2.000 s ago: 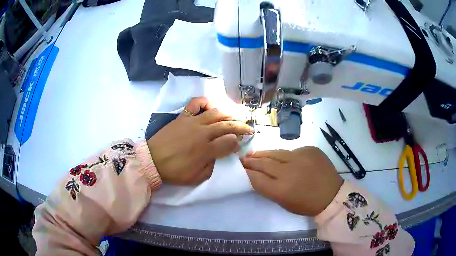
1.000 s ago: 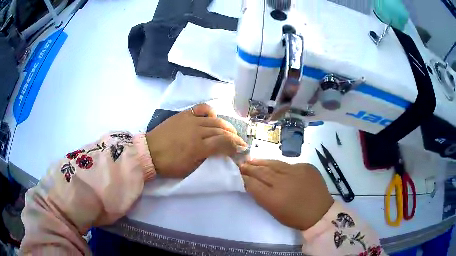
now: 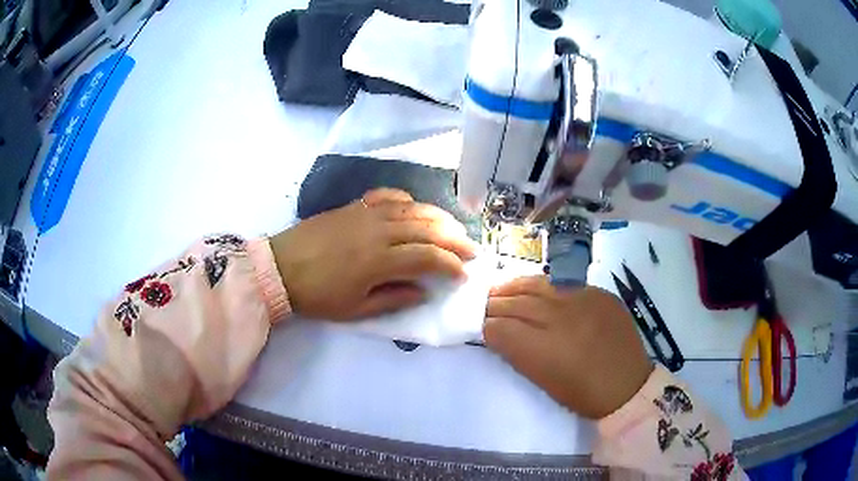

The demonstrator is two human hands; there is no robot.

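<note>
The white pocketing cloth (image 3: 435, 315) lies in front of the needle area, under and between my hands. My left hand (image 3: 372, 258) lies flat on it, fingertips close to the lit presser foot (image 3: 489, 218). My right hand (image 3: 555, 338) rests at the cloth's right edge, fingers bent; whether it pinches the cloth is hidden. A dark grey strip (image 3: 372, 183) lies behind my left hand, running towards the foot. More white cloth (image 3: 409, 52) and the dark grey garment panel (image 3: 310, 58) lie further back. The needle tip cannot be made out.
The white sewing machine head (image 3: 649, 85) stands at the right. Black thread snips (image 3: 647, 318) lie right of my right hand. Yellow-and-red-handled scissors (image 3: 767, 362) and a dark, red-edged item (image 3: 722, 274) lie farther right. A measuring tape (image 3: 376, 460) runs along the front edge.
The white cloth in front has been drawn in, and its lower edge now sits higher. More of the dark grey strip shows behind my left hand. The rear cloths appear higher in the view.
</note>
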